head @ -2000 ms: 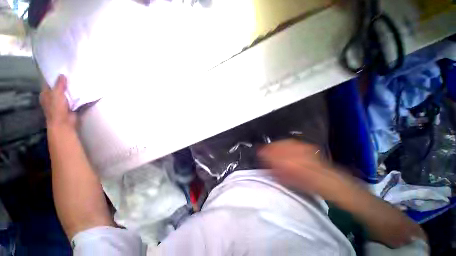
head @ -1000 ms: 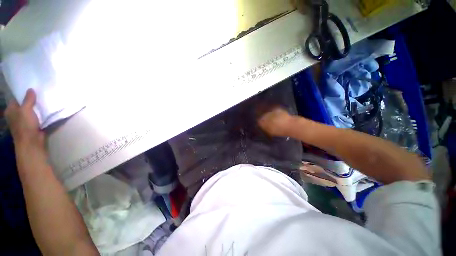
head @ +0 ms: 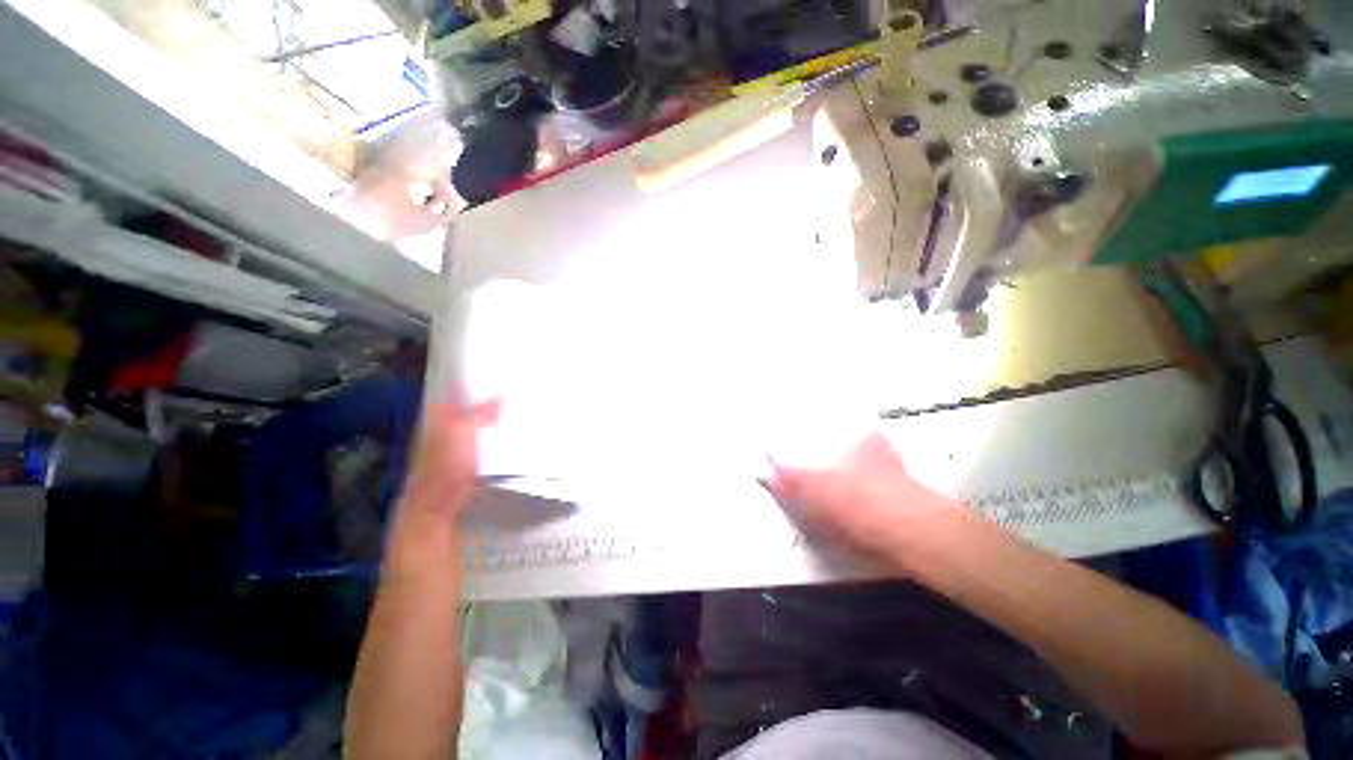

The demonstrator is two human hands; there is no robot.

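White cut pieces lie at the left of the white machine table, washed out by lamp glare. My left hand grips their left front corner, with the thumb on top. My right hand is on the table front of the machine, fingers in the glare; whether it holds cloth cannot be told. The cream industrial sewing machine head stands at the upper right, its needle area above and right of my right hand.
Black-handled shears lie at the right. A printed ruler runs along the front edge. A green box is at the machine's right. Light-blue cloth is below right. A blue crate stands left, and dark cloth covers the lap.
The view has swung up and left, bringing the machine head into sight. My right hand has moved from the lap up onto the table. My left hand still grips the white pieces.
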